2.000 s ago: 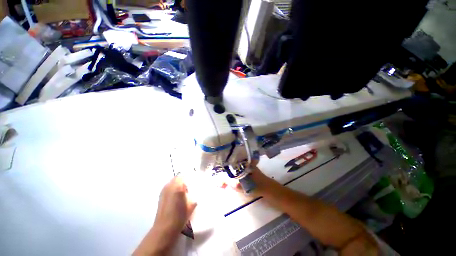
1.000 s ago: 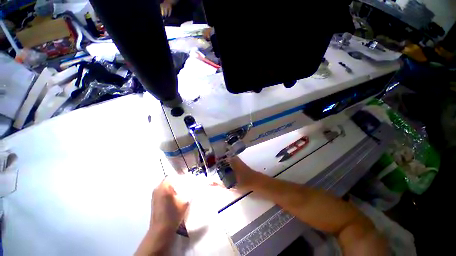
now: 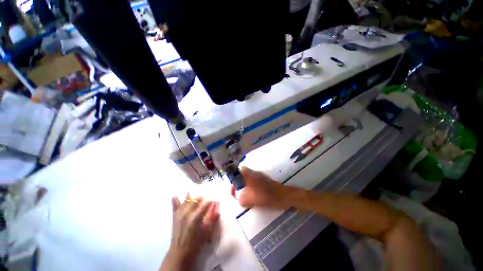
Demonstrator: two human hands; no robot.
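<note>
The white sewing machine point(image 3: 233, 116) with a blue stripe stands over the bright table. Pale cloth point(image 3: 225, 233) lies in front of the needle area, almost lost in the glare. My left hand point(image 3: 193, 222) lies flat on it, fingers forward and slightly spread, just in front of the needle area. My right hand point(image 3: 254, 188) is at the dark grey block point(image 3: 234, 176) right of the presser foot, fingers bent; its fingertips are partly hidden, and I cannot tell if they pinch the cloth. The needle tip is lost in glare.
Red-handled thread snips point(image 3: 307, 148) lie under the machine arm. A ruler point(image 3: 275, 239) runs along the grey front edge. A green basket point(image 3: 431, 159) with pale scraps stands at the right. Dark plastic-wrapped items point(image 3: 108, 114) lie behind the table. Black shapes block the top middle.
The view has shifted, showing more of the machine top. My left hand has turned flatter, its fingers spread on the cloth. My right hand has drawn back slightly from behind the grey block.
</note>
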